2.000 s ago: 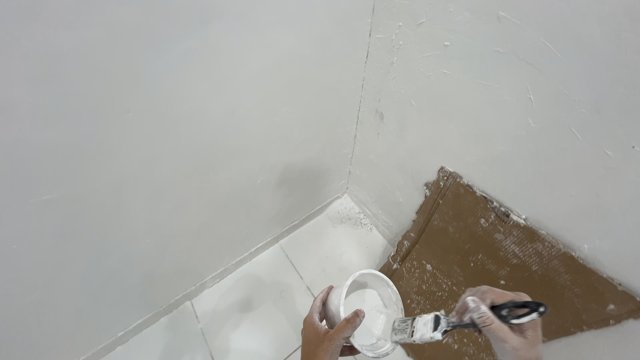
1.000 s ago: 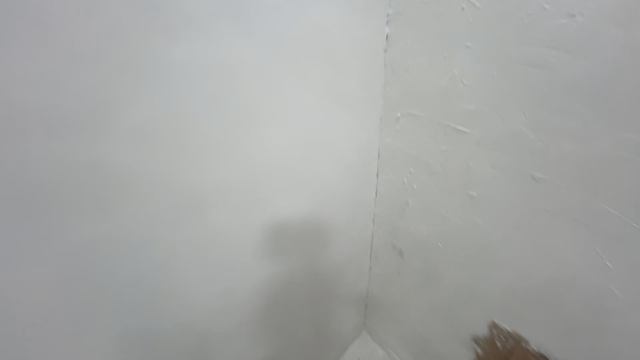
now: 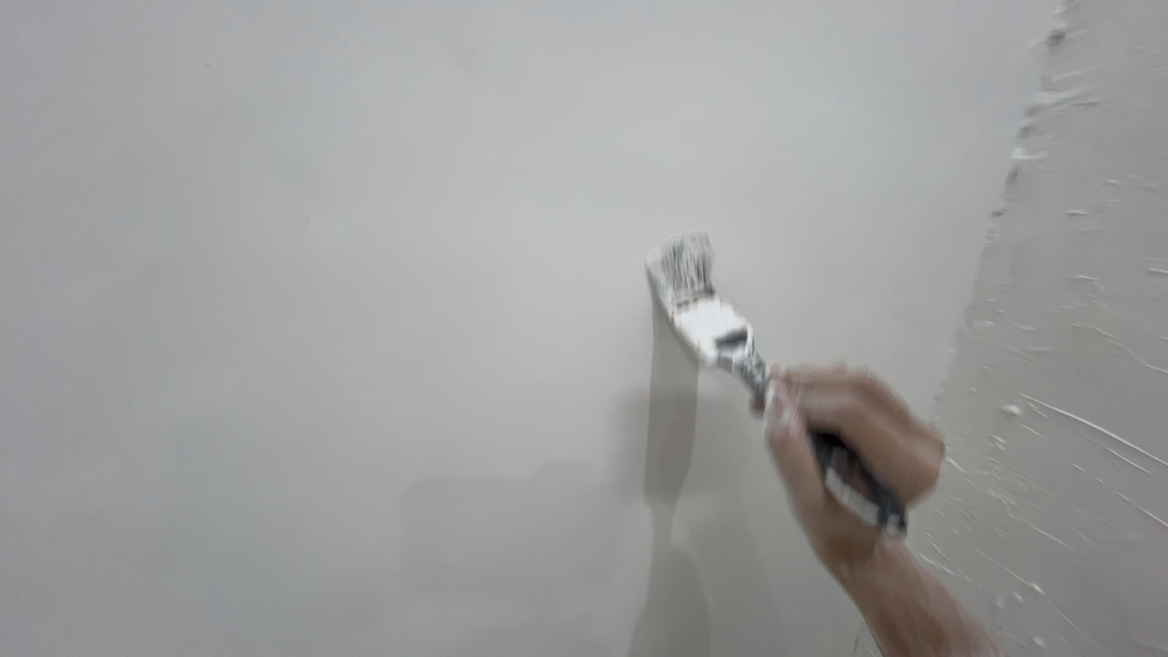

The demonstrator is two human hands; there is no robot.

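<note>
My right hand, slightly blurred, holds a paintbrush by its dark handle. White paint coats the ferrule and the bristles, which are bent against the smooth pale wall left of the corner. Below the bristles, the brush's shadow falls on that wall. My left hand is out of view, and the white tub is not seen now either.
At the right a rough, uneven corner joint runs down between the two walls. The right-hand wall has raised ridges and specks on its surface. Soft shadows lie low on the left wall.
Two seconds ago the brush was at the white tub in my left hand; now my right hand has it against the wall. The view has swung up from the floor corner.
</note>
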